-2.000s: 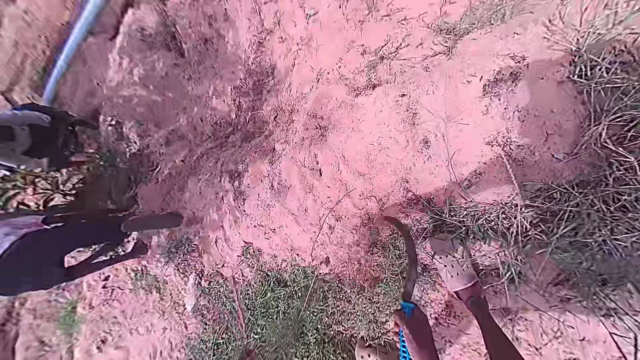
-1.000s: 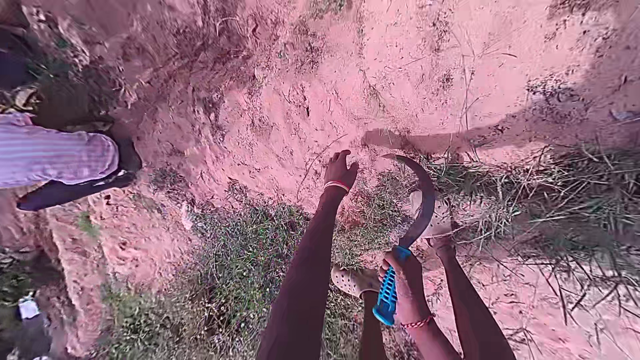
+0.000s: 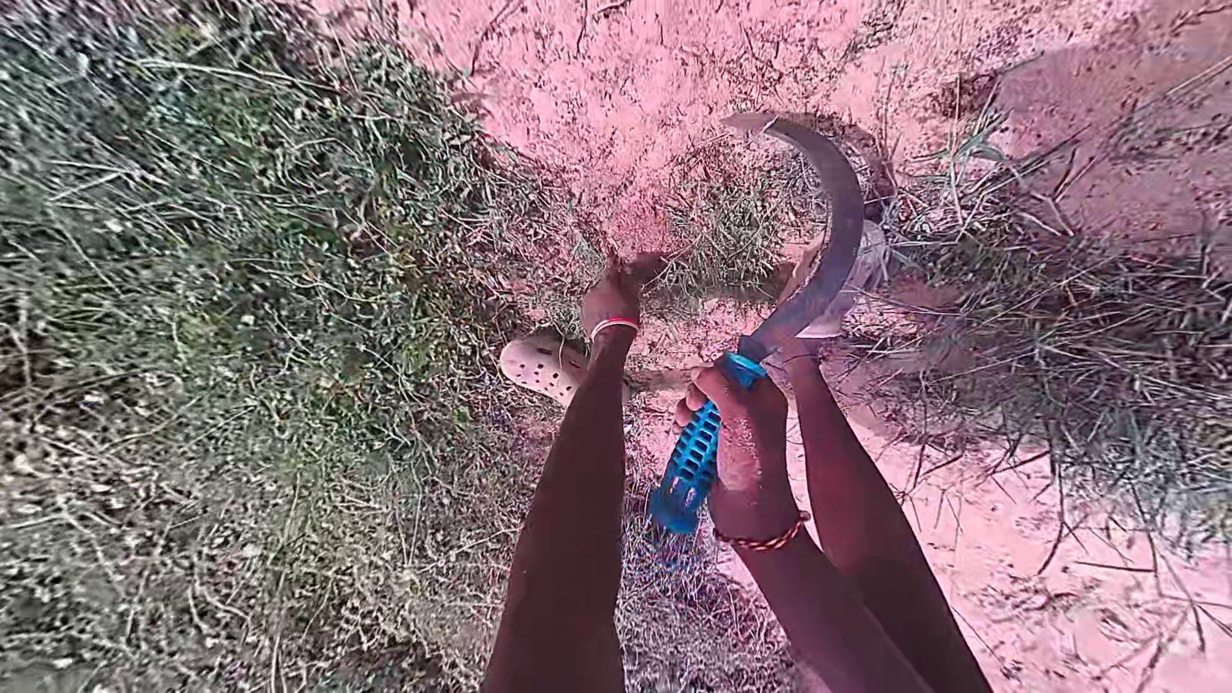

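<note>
A sickle with a curved metal blade (image 3: pixel 835 221) and a ribbed blue plastic handle (image 3: pixel 691 462) is gripped in my right hand (image 3: pixel 751 433), its tip curling toward the top of the view. My left hand (image 3: pixel 613 296), with a pale band at the wrist, reaches down close to the low grass (image 3: pixel 717 231) between my feet. Its fingers are dark and blurred, so whether they hold any stems is not clear. A braided cord circles my right wrist.
A dense patch of grass and weeds (image 3: pixel 289 318) fills the left side. Dry cut-looking stalks (image 3: pixel 1078 327) lie at the right on pinkish bare soil (image 3: pixel 616 106). My perforated clog (image 3: pixel 544 368) is beside the left hand; my other foot is partly behind the blade.
My left hand, out of sight two seconds ago, came into view and is now down by the grass near my foot. The sickle stays in my right hand. The view has shifted; the other people have left it.
</note>
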